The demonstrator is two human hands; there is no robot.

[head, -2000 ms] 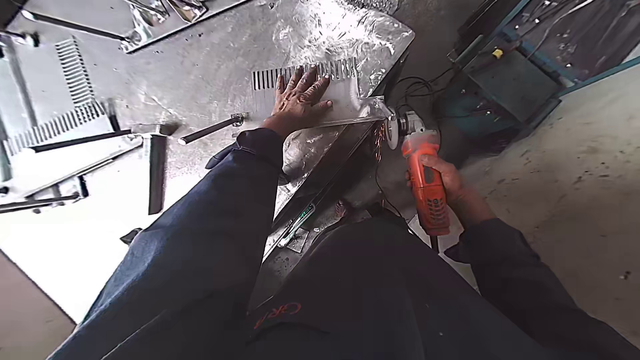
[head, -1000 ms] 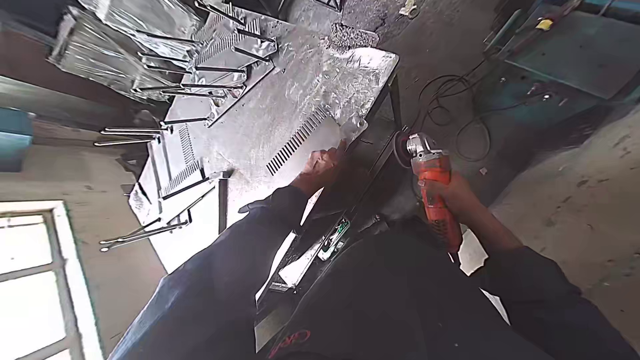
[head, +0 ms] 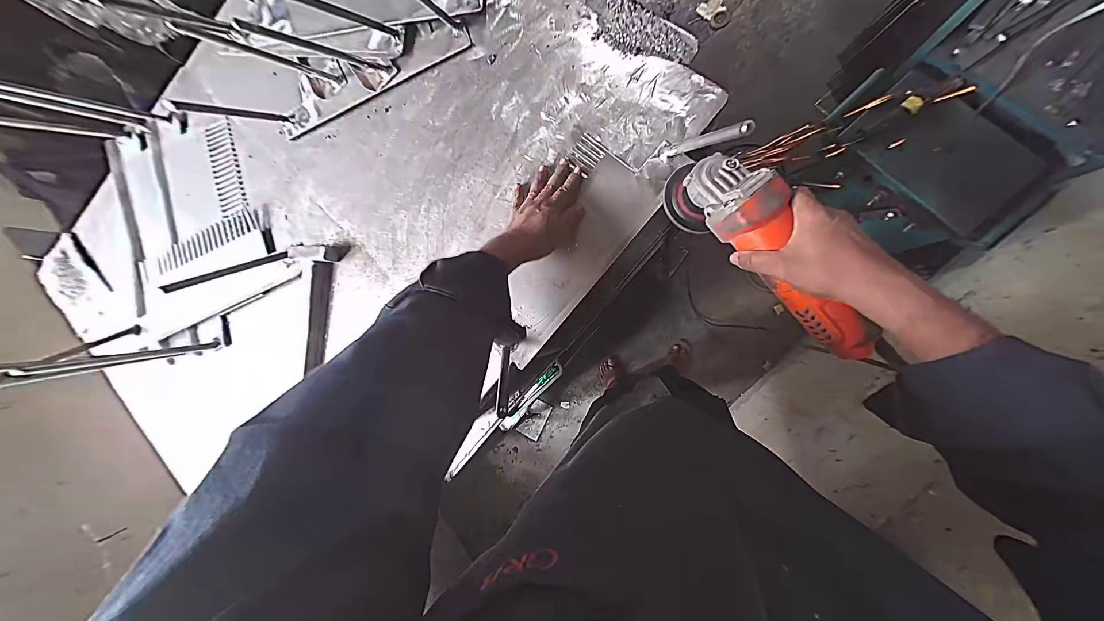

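Observation:
My right hand [head: 841,259] grips an orange angle grinder [head: 776,241] by its body. The grinder's disc [head: 681,198] is at the table's edge, near a short metal rod with a rounded end [head: 711,138], and orange sparks [head: 789,147] fly off to the upper right. My left hand [head: 548,211] lies flat on a slotted sheet-metal piece [head: 595,233], its fingers apart near the slots. That piece rests along the near edge of the metal-topped table [head: 431,164]. Whether the disc touches the rod or the sheet is hard to tell.
More slotted metal pieces [head: 207,246] and black metal bars [head: 319,310] lie on the left of the table. Framed metal parts [head: 345,52] stand at the back. A teal metal bench [head: 966,155] is at the right. Two bare feet [head: 642,366] and a thin cable [head: 716,321] are below on the floor.
The slotted piece has turned under my left hand since the earliest frame. Sparks now spray to the upper right; one second ago none showed. The view has shifted.

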